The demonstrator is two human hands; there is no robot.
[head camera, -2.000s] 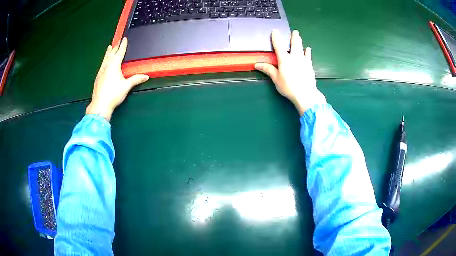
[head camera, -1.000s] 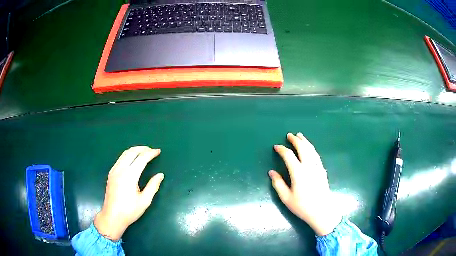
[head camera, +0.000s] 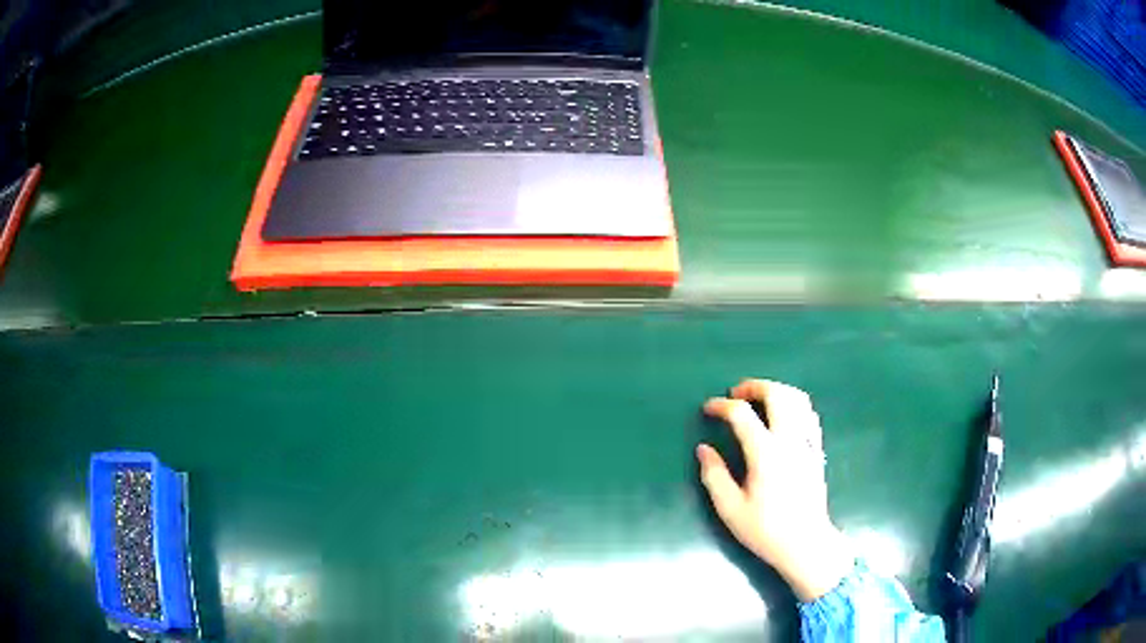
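An open grey laptop (head camera: pixel 465 195) with a black keyboard and dark screen lies on an orange-red foam pad (head camera: pixel 452 261) beyond the worktop seam. My right hand (head camera: pixel 777 477) is over the near worktop, right of the middle, fingers apart and a little curled, holding nothing. My left hand is out of the picture. A black electric screwdriver (head camera: pixel 978 515) lies at the right, tip pointing away, not touched. A blue screw tray (head camera: pixel 106 540) full of small dark screws stands at the left.
Another laptop (head camera: pixel 1111 189) on an orange-red pad lies at the far right. Part of a further pad (head camera: pixel 15 216) shows at the left edge. Dark blue clothing shows in the upper right corner. The glossy green worktop (head camera: pixel 377 415) has a seam across it.
Both hands let go of the pad and came back towards me. My left hand has since left the picture. The laptop and pad now show lower in view, with more of the screen visible.
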